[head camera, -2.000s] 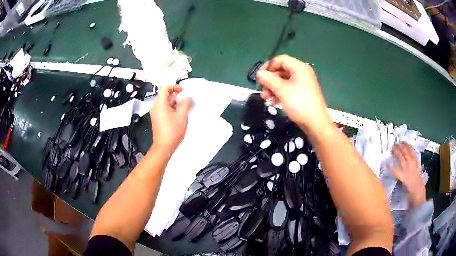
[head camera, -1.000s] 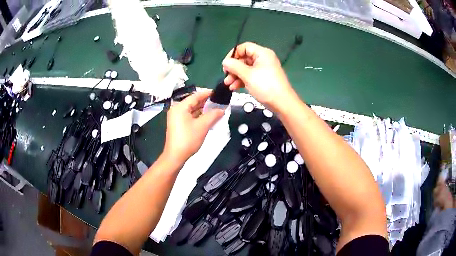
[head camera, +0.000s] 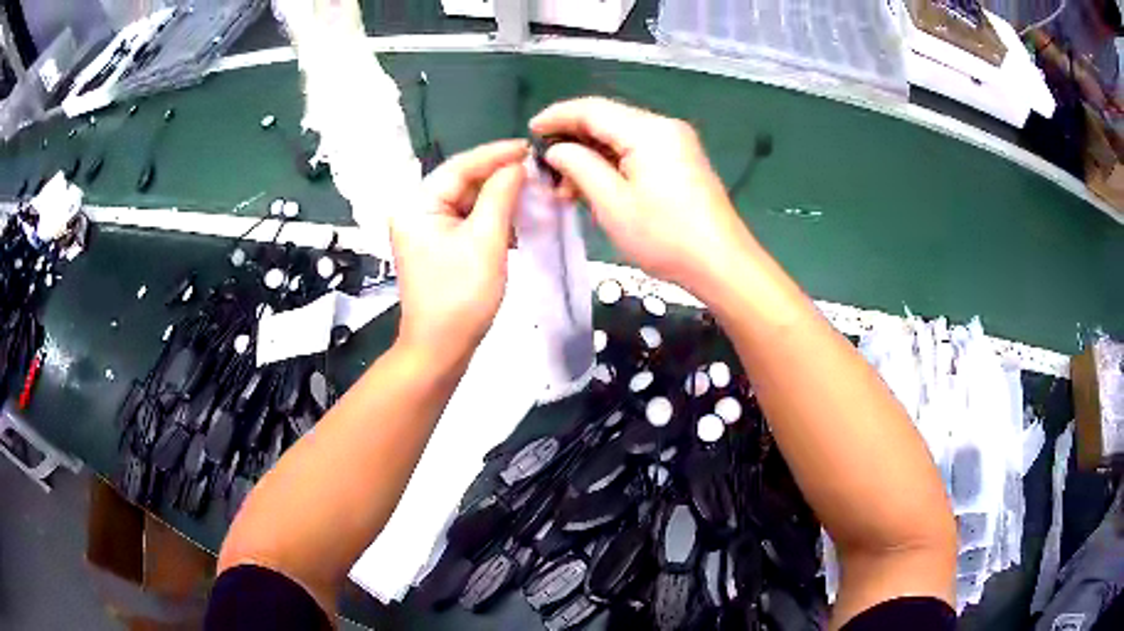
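Note:
My left hand (head camera: 456, 234) pinches the open top of a translucent poly bag (head camera: 551, 290). A black unit is inside the bag, its stem showing as a dark line and its body blurred near the bottom. My right hand (head camera: 623, 185) holds the unit's black end at the bag's mouth, touching my left fingertips. The stack of empty bags (head camera: 425, 493) lies below my hands. A heap of black units (head camera: 604, 505) with white round ends lies right of the stack, and a second heap (head camera: 228, 407) lies at left.
White bunched material (head camera: 351, 117) hangs left of my hands. Bagged units (head camera: 943, 431) lie in a pile at right, near a cardboard box (head camera: 1097, 401). A green conveyor belt (head camera: 863, 210) with a white rail runs beyond. Clear plastic trays (head camera: 783, 43) stand past it. A grey sleeve (head camera: 1085, 579) shows at lower right.
The unit has gone from above the bag to inside it. The bag has lifted off the stack, and my hands have come together at its mouth. The other person's hand at right has left view.

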